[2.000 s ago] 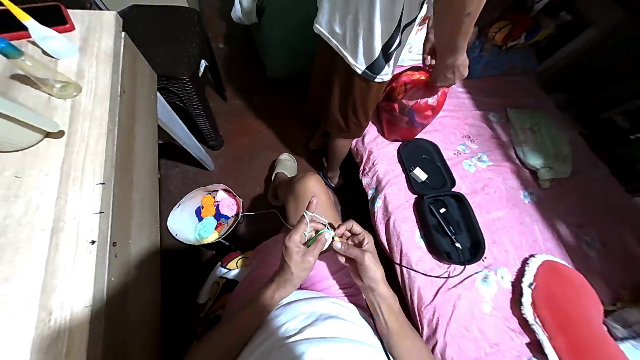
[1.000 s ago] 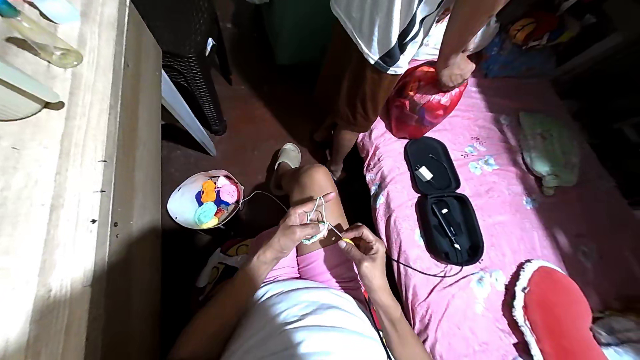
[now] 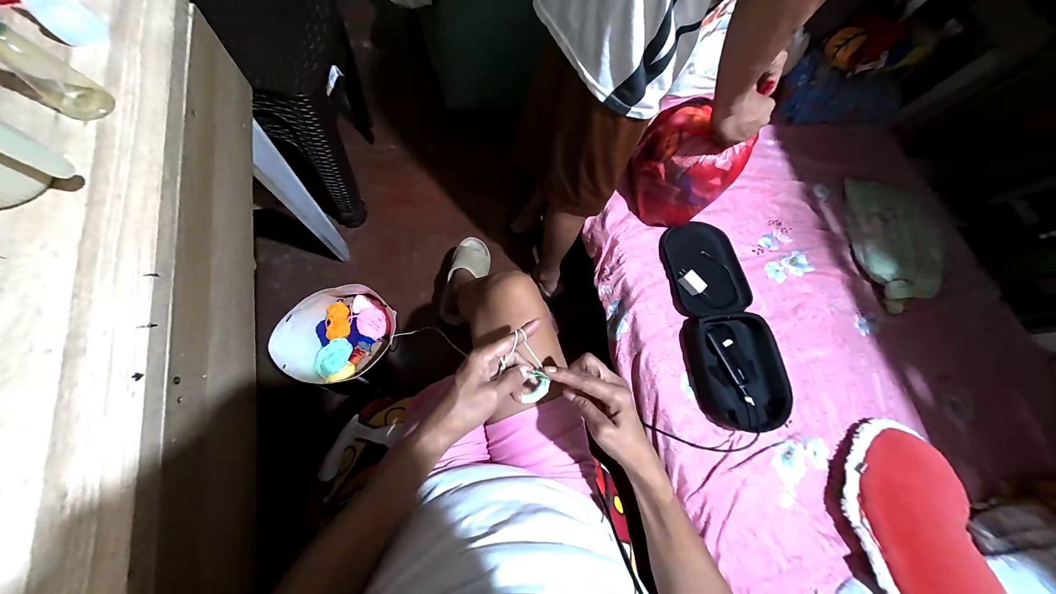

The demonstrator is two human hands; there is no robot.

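Observation:
My left hand pinches a small ring of pale crochet work above my lap, with light yarn looped over its raised index finger. My right hand is at the right edge of the piece, its fingertips around what looks like a slim crochet hook, mostly hidden. From my left hand a strand of yarn runs left to a white container. Inside it lie an orange yarn ball, a pink one, a turquoise one and other colours.
A person stands ahead, a hand on a red plastic bag at the pink bed. On the bed are an open black case, a red cushion and a green cloth item. A wooden table stands left, a dark woven chair beyond.
My right hand has come closer to the crochet ring than one second ago, when a strand stretched between them. The other person's hand remains at the red bag.

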